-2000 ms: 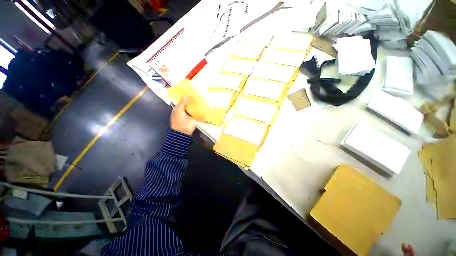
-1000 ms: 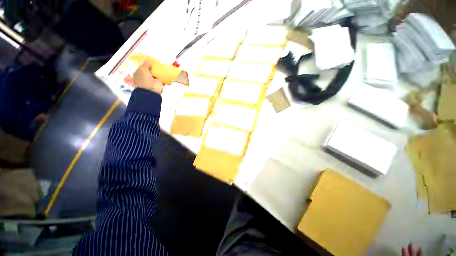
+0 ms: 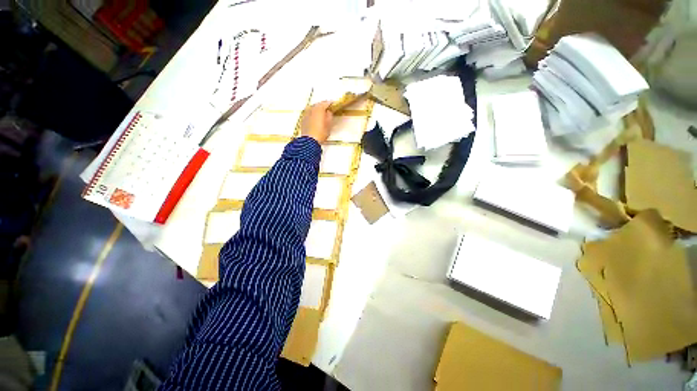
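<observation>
My left hand (image 3: 316, 122) reaches over the far end of two long columns of overlapped glued pieces, white rectangles (image 3: 317, 238) above tan strips. Its fingers are on a small tan piece (image 3: 345, 102), seen edge-on; the grip is partly hidden. My striped sleeve covers part of the columns. My right hand is out of the picture. A stack of tan panels (image 3: 493, 365) lies at the near table edge, cut off by the picture's bottom. A white insert stack (image 3: 504, 276) lies beyond it.
A desk calendar (image 3: 141, 164) lies at left. A black knotted band (image 3: 416, 187), a brown-grey square (image 3: 371, 203) and loose white cards (image 3: 439, 112) lie beyond the columns. White stacks (image 3: 592, 80) stand at the back. Loose tan sheets (image 3: 649, 286) lie at right.
My left hand has moved from beside the calendar to the columns' far end, with a tan piece at its fingers. The view has shifted. My right hand's fingertips have left the picture.
</observation>
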